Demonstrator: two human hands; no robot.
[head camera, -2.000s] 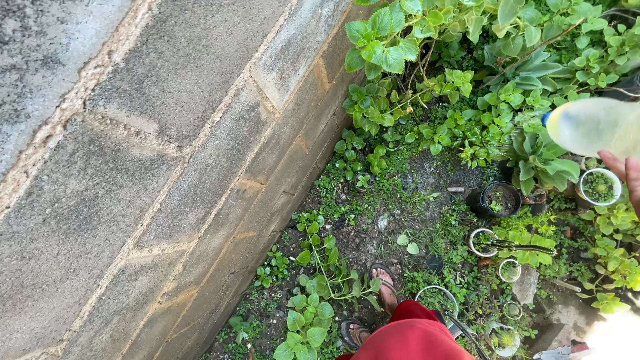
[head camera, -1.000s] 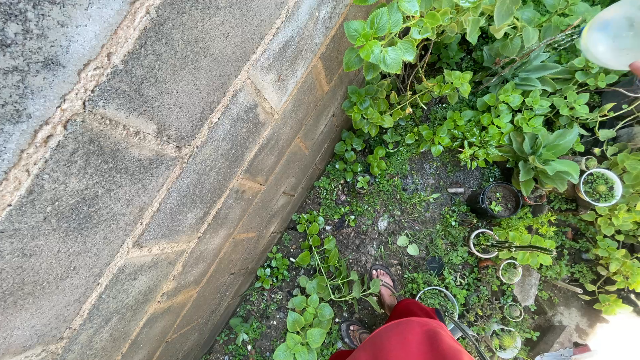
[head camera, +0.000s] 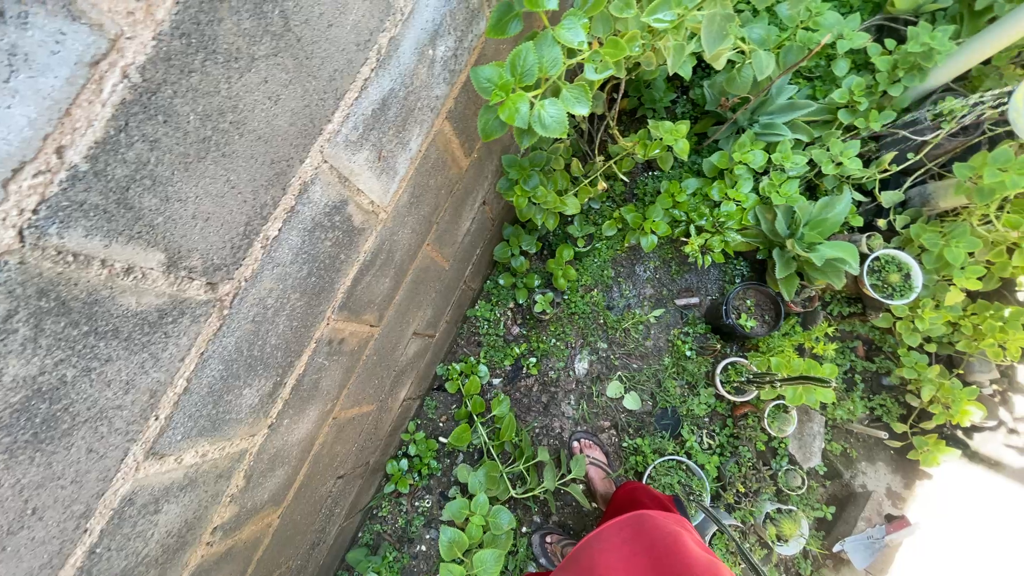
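Note:
Neither of my hands shows in the head view. A sliver of a pale, rounded thing (head camera: 1017, 110) shows at the right edge; whether a hand holds it cannot be seen. Across the top right corner slants a long pale thing (head camera: 964, 58), its ends cut off or hidden by leaves. Leafy green plants (head camera: 548, 76) fill the upper middle and right. A black pot (head camera: 754, 310) with soil and a small seedling stands right of centre, with a white-rimmed pot (head camera: 890, 277) of small green plants farther right.
A concrete block wall (head camera: 264, 320) takes up the left side. My sandalled foot (head camera: 592, 460) is on the weedy soil beside a trailing plant (head camera: 488, 448). Round pots (head camera: 676, 472) and a stone (head camera: 806, 438) lie to the right. A metal-bladed tool (head camera: 868, 546) with a red handle rests lower right.
The pale bottle-like container and the hand at it, on the right two seconds ago, rose to the top right corner and are no longer plainly seen. A long pale thing now crosses that corner.

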